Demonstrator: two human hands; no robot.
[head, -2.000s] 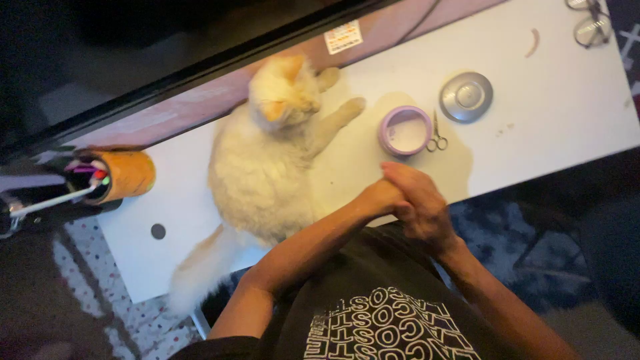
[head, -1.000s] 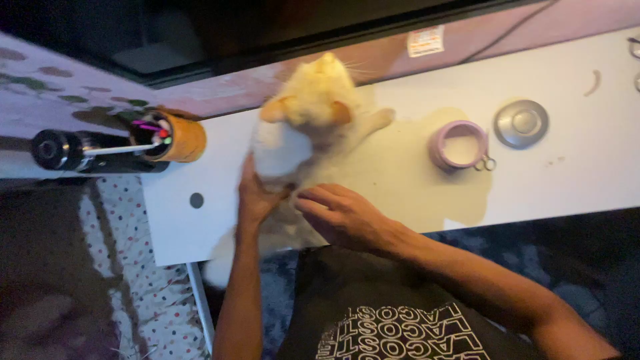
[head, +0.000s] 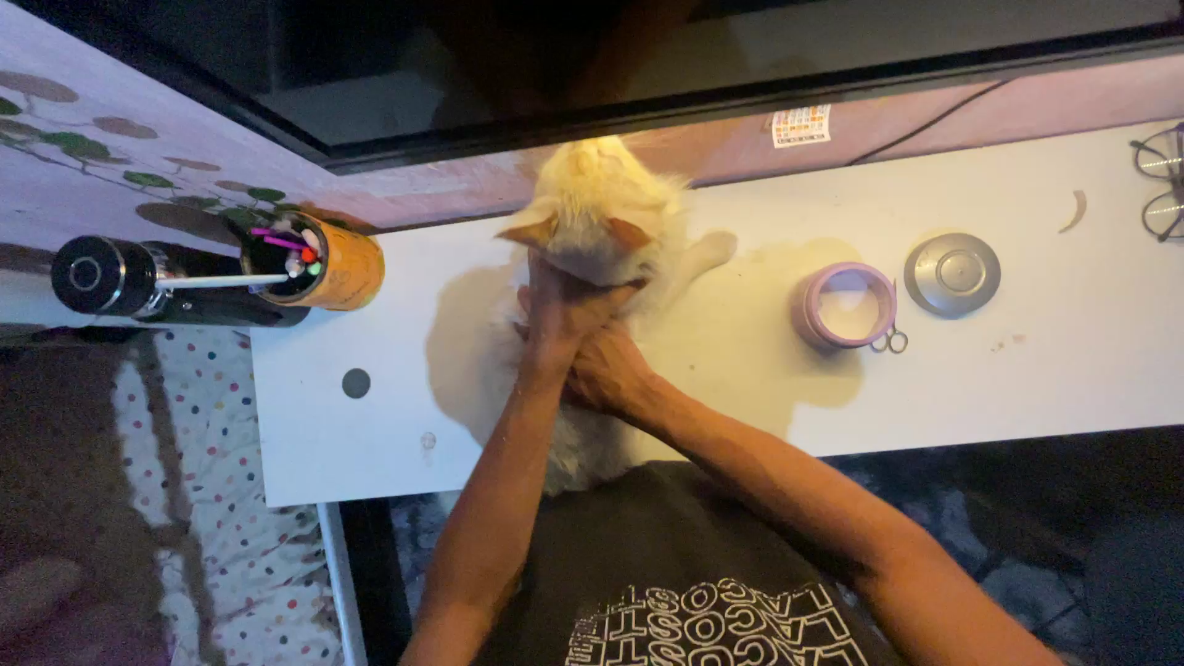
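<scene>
A cream long-haired cat (head: pixel 601 203) is on the white desk, its head raised toward the wall and one foreleg stretched to the right. My left hand (head: pixel 569 310) lies on the back of its neck, just behind the ears, with fingers in the fur. Lower down, my right hand (head: pixel 606 365) rests on its upper back, partly beneath my left wrist. Both hands touch the cat, but their fingers are partly hidden, so a grip cannot be told.
A purple-rimmed jar (head: pixel 846 305), scissors (head: pixel 890 340), a round grey lid (head: pixel 953 274) and eyeglasses (head: pixel 1164 190) lie rightward. An orange pen holder (head: pixel 351 268) and a black cylindrical device (head: pixel 102 276) are left. A large black screen (head: pixel 647 65) overhangs the desk's back.
My hands were together, off the cat, two seconds ago; now both are on its neck and back. The cat has turned its head toward the wall. The view has shifted left.
</scene>
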